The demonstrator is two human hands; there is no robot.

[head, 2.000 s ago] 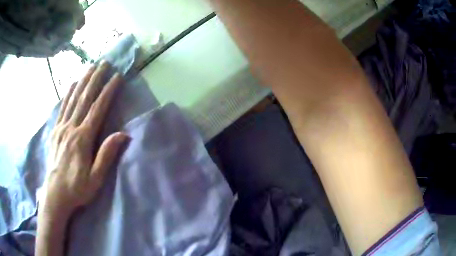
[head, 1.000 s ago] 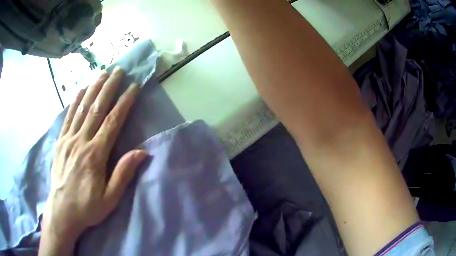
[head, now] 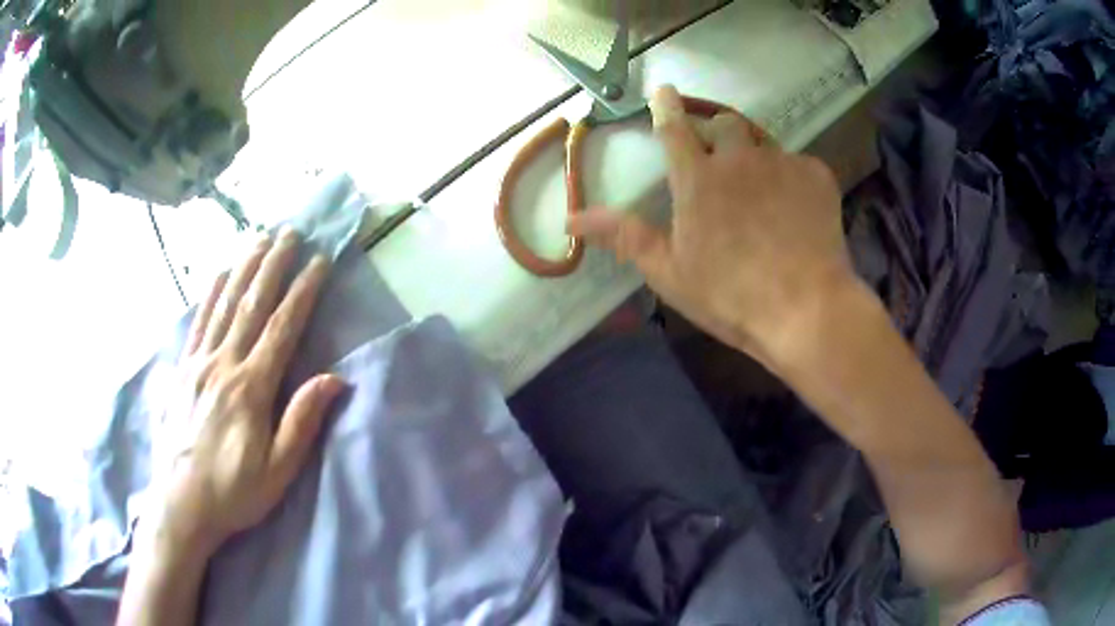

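Observation:
My left hand [head: 251,410] lies flat, fingers together, on the lavender-blue cloth [head: 422,489] over the machine bed. The cloth's narrow tip [head: 330,214] reaches past my fingertips beside the machine head [head: 128,110]. My right hand [head: 734,214] holds the orange-handled scissors [head: 538,263] over the bed, with fingers at the right handle loop and thumb at the left one. The metal blades are spread apart and point away from me. The needle and presser foot cannot be made out.
The cream machine bed [head: 471,294] has a dark slot line and a printed scale along its near edge. Dark cloth [head: 636,428] hangs below that edge. More crumpled dark cloth [head: 929,232] lies at the right, with a blue-black heap [head: 1052,61] at the upper right.
My right hand has come into view from beyond the top edge, now with the scissors. My left hand stays flat on the cloth, and the view has shifted slightly.

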